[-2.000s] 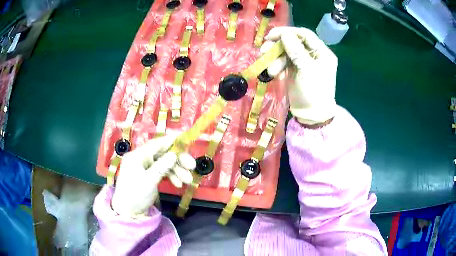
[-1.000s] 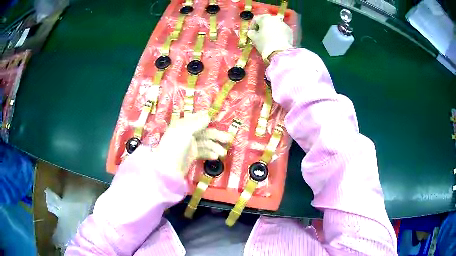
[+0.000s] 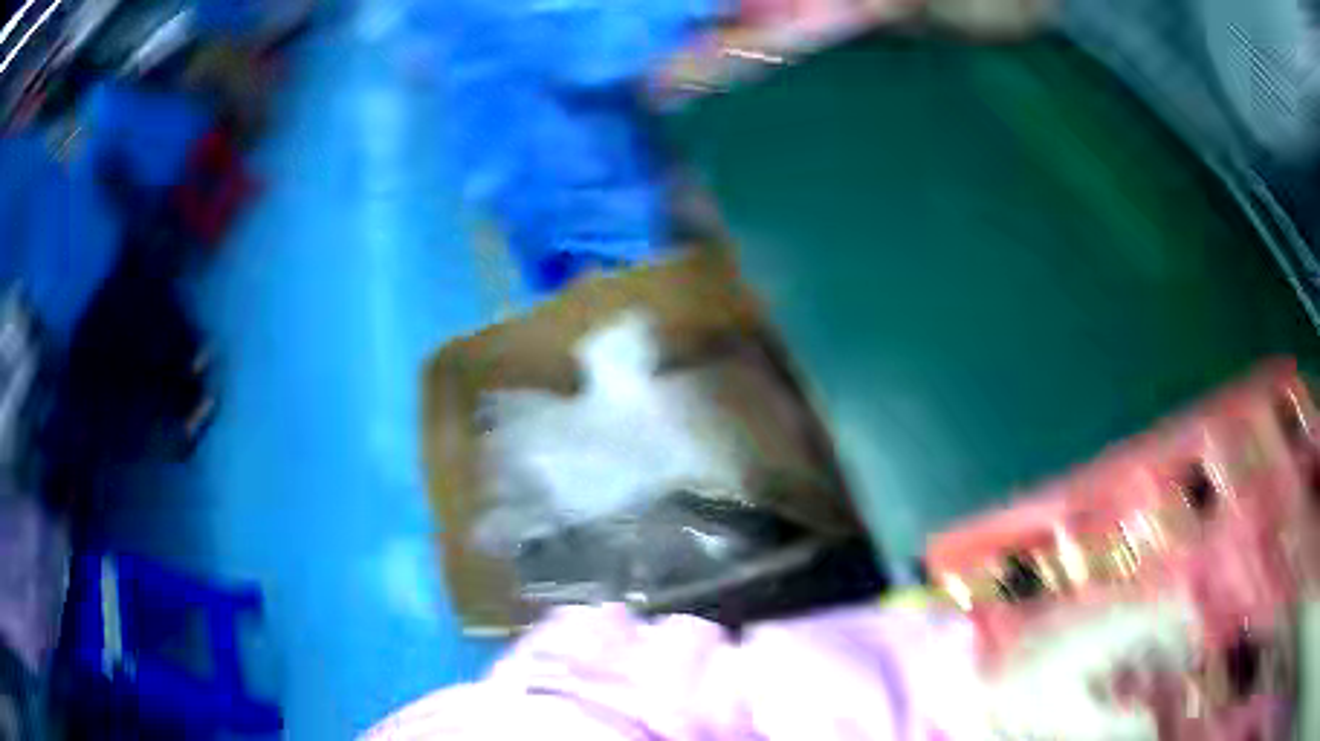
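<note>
The whole view is blurred. The salmon-red watch tray (image 3: 1064, 507) is at the lower right, cut off by the picture's edge. Wristwatches with dark round heads (image 3: 1021, 579) lie on it; their details are smeared. My left hand (image 3: 1107, 663), in a whitish glove, is over the tray's near part at the bottom edge, at the end of a pink sleeve. Its fingers are too blurred to tell whether they hold anything. My right hand is out of the picture.
The green bench (image 3: 984, 290) extends behind the tray. Left of it is an open brown cardboard box (image 3: 688, 297) with whitish clear plastic (image 3: 623, 434) and dark material inside. A blue-clad person (image 3: 565, 145) is beyond the box. A blue frame-like object (image 3: 174, 644) is at lower left.
The view has swung left, so the tray has shifted to the lower right and the box is central. My right hand has left the picture. My left hand is still over the tray.
</note>
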